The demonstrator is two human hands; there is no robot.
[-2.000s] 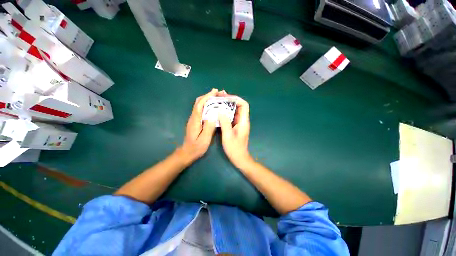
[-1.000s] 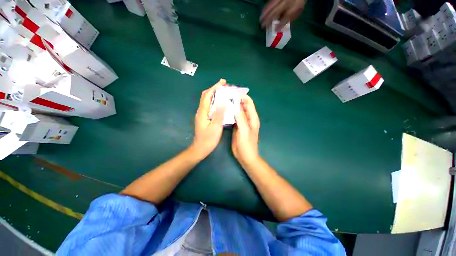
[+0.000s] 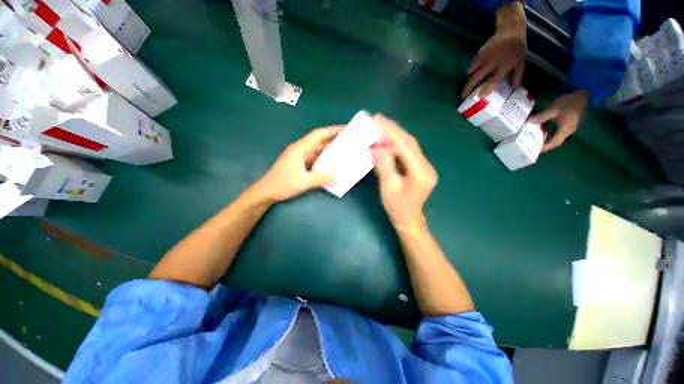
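A white carton (image 3: 346, 155) is held tilted above the green table in front of me. My left hand (image 3: 298, 163) grips its lower left side, with the thumb along the near edge. My right hand (image 3: 403, 169) is at its upper right end, fingers bent against it. A bit of red shows near the right fingers. The right hand is slightly blurred, and its fingers partly hide that end, so I cannot tell how its flap lies.
Open cartons (image 3: 112, 127) are piled at the left. A metal post (image 3: 262, 49) stands beyond my hands. Another person's hands (image 3: 501, 56) hold several cartons (image 3: 510, 112) at the far right. A cream board (image 3: 619, 281) lies at the right edge.
The carton has turned from end-on to lying lengthwise and tilted, and my right hand has moved to its upper end. Another person's hands have gathered the far cartons together.
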